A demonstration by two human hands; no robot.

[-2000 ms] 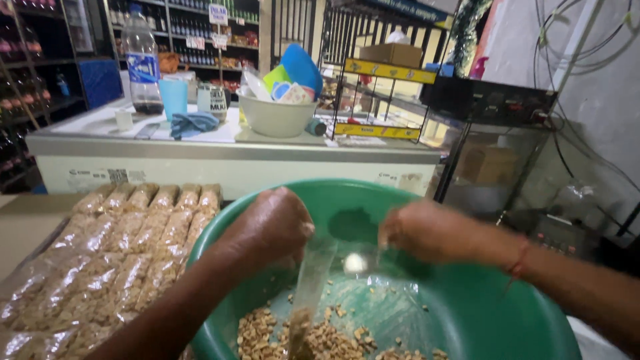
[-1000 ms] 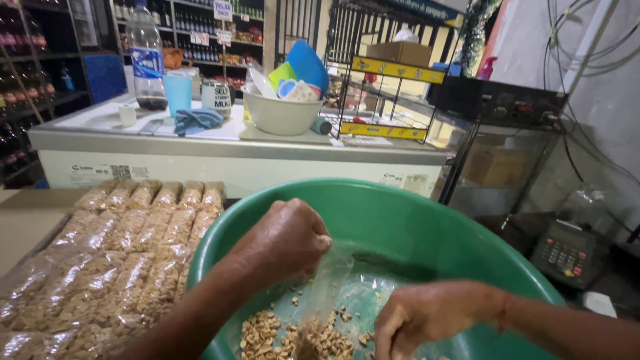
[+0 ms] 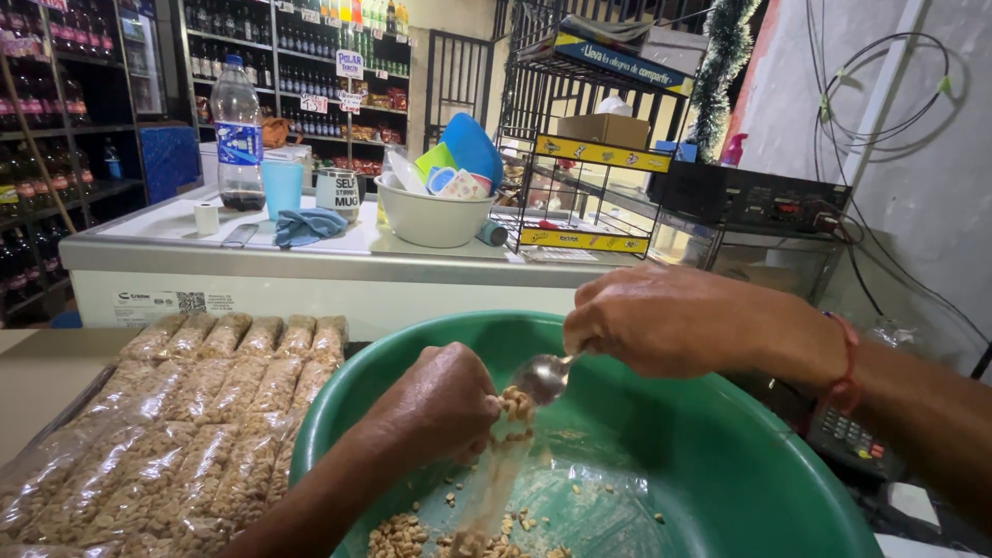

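Observation:
My left hand [image 3: 446,407] pinches the upper end of a narrow clear plastic bag [image 3: 496,473] over a large green plastic basin [image 3: 659,442]. Peanuts [image 3: 515,403] sit at the bag's mouth, and some show lower inside it. To its right, my right hand [image 3: 659,318] grips a metal spoon [image 3: 545,378], its bowl tilted against the bag's opening. Loose peanuts [image 3: 397,536] lie on the basin's bottom, below the bag. Left of the basin, filled clear bags of peanuts [image 3: 201,395] lie side by side in rows.
Behind the basin stands a white chest freezer [image 3: 325,298], bearing a bowl of plastic items [image 3: 434,213], a large bottle [image 3: 238,139], a blue cup [image 3: 282,190], a mug [image 3: 338,194] and a wire rack [image 3: 593,236]. A card terminal [image 3: 852,442] is at the right.
My right hand has risen from low in the basin to the bag's mouth, where the spoon now shows clearly. Peanuts are now at the bag's opening. My left hand still holds the bag.

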